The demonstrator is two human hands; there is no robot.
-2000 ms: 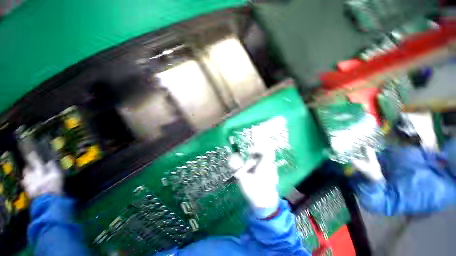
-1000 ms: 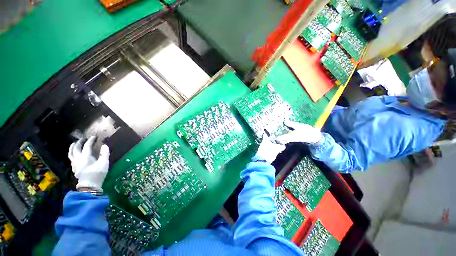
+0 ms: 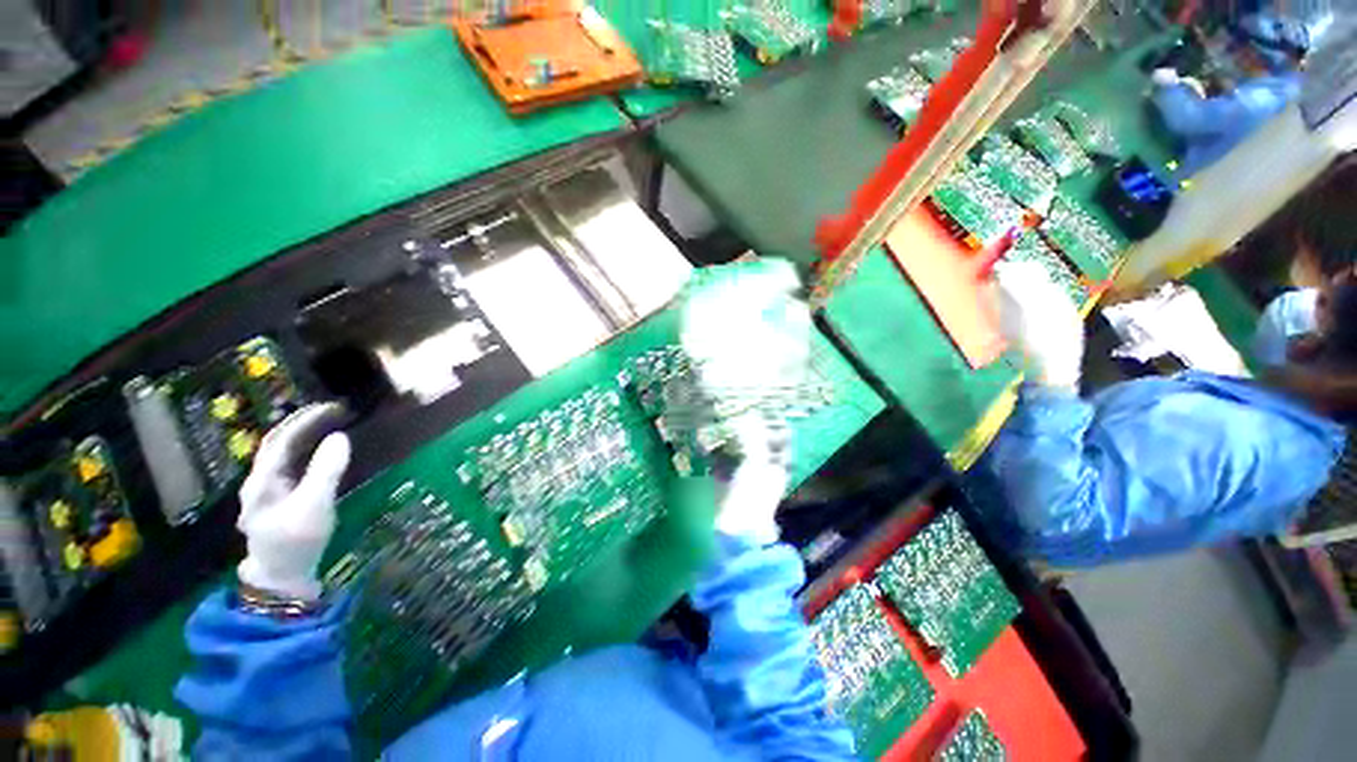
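My right hand (image 3: pixel 756 465), white-gloved, grips the lower edge of a green circuit board (image 3: pixel 744 350), which is blurred and bright with glare above the right end of the near mat. My left hand (image 3: pixel 290 514), also gloved, is open and empty over the mat's conveyor-side edge. Two more circuit boards, one in the middle (image 3: pixel 573 465) and one nearer me (image 3: pixel 444 573), lie on the near mat (image 3: pixel 640 558). Whether the right hand also holds a tool cannot be seen.
Populated boards (image 3: pixel 223 424) sit at the conveyor's left, beside a dark carrier (image 3: pixel 335 320) with cut-outs. An orange fixture (image 3: pixel 548 60) lies on the far mat. A board tray (image 3: pixel 1027 707) with red lining is lower right. A slanting red-edged bar (image 3: pixel 930 142) and a coworker's gloved hand (image 3: pixel 1046 325) are at right.
The view has shifted. The coworker's hand has moved away to the right from the board. My right hand now has that board raised and tilted. My left hand stays open.
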